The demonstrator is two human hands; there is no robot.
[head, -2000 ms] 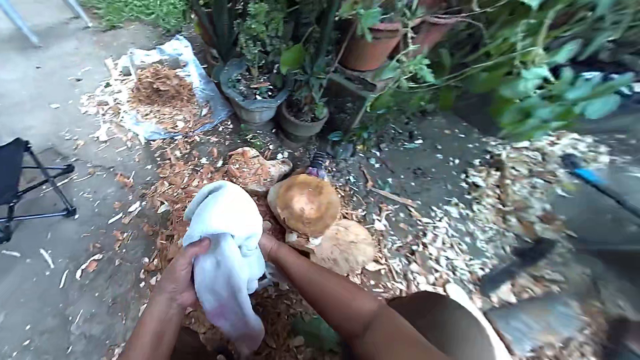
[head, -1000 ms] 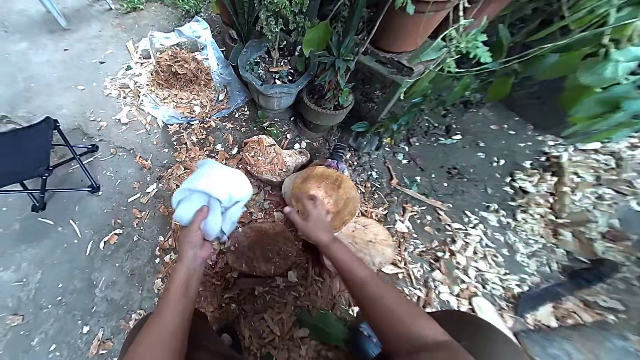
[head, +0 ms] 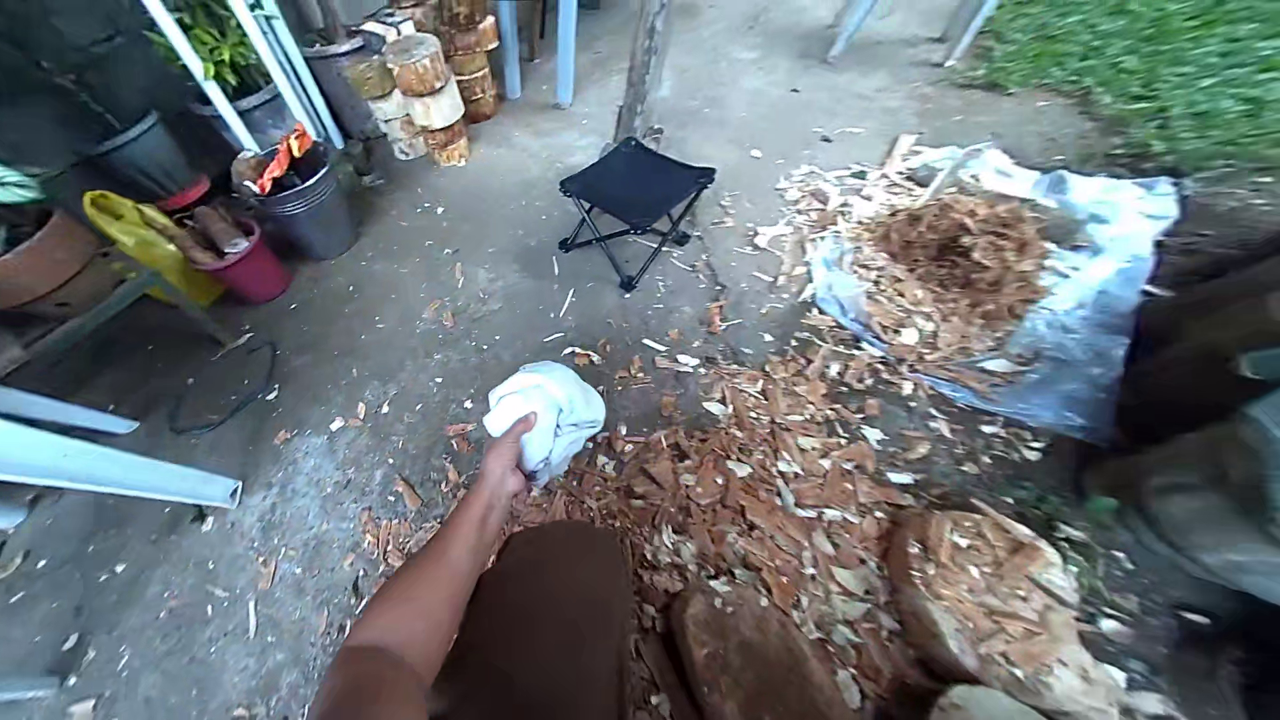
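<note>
My left hand (head: 508, 462) grips a bunched white cloth (head: 560, 415), held out over the concrete floor left of the wood chips (head: 740, 490). My right hand is out of the frame. Below and to the right of the cloth lies a dark, flat-topped wood piece (head: 755, 660) beside my knee. Farther right is a chip-covered wood block (head: 985, 590). A small black folding stool (head: 638, 190) stands beyond the cloth.
A clear plastic sheet (head: 1090, 300) holds a heap of shavings (head: 965, 260) at the right. Stacked log rounds (head: 430, 90), a grey bucket (head: 308, 210) and a red bucket (head: 252, 268) stand at the upper left. Pale blue legs (head: 110, 465) jut in from the left edge.
The view has swung far to the left. My right hand, which was on a round wood piece a second ago, is no longer in view. The white cloth remains in my left hand.
</note>
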